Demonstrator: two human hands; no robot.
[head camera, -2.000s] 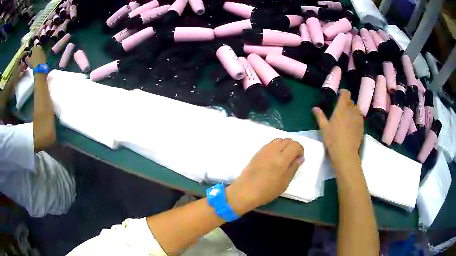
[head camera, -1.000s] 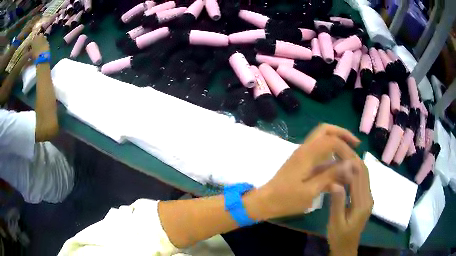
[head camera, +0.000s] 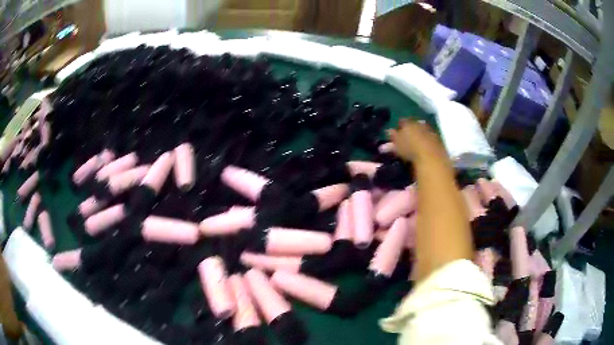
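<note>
My right hand (head camera: 412, 138) reaches far across the table, slightly blurred. Its fingers are at a pink end that shows beside black pieces; whether they grip it cannot be told. My left hand is not in view. Pink-and-black items (head camera: 299, 240) lie in a loose heap nearer me, some under my right forearm. A wide dark mass of black pieces (head camera: 202, 101) with shiny specks covers the far and left part of the table. The row of white bags (head camera: 81, 303) is cut off at the lower left.
White bag stacks (head camera: 464, 135) line the table's far and right edges. Grey metal uprights (head camera: 586, 141) stand close on the right. Purple boxes (head camera: 515, 91) are beyond them. Part of another person's arm (head camera: 8, 303) shows at the left edge.
The view has shifted forward over the table. My right hand has moved from above the near bags to the far side of the heap. My left hand has left the picture.
</note>
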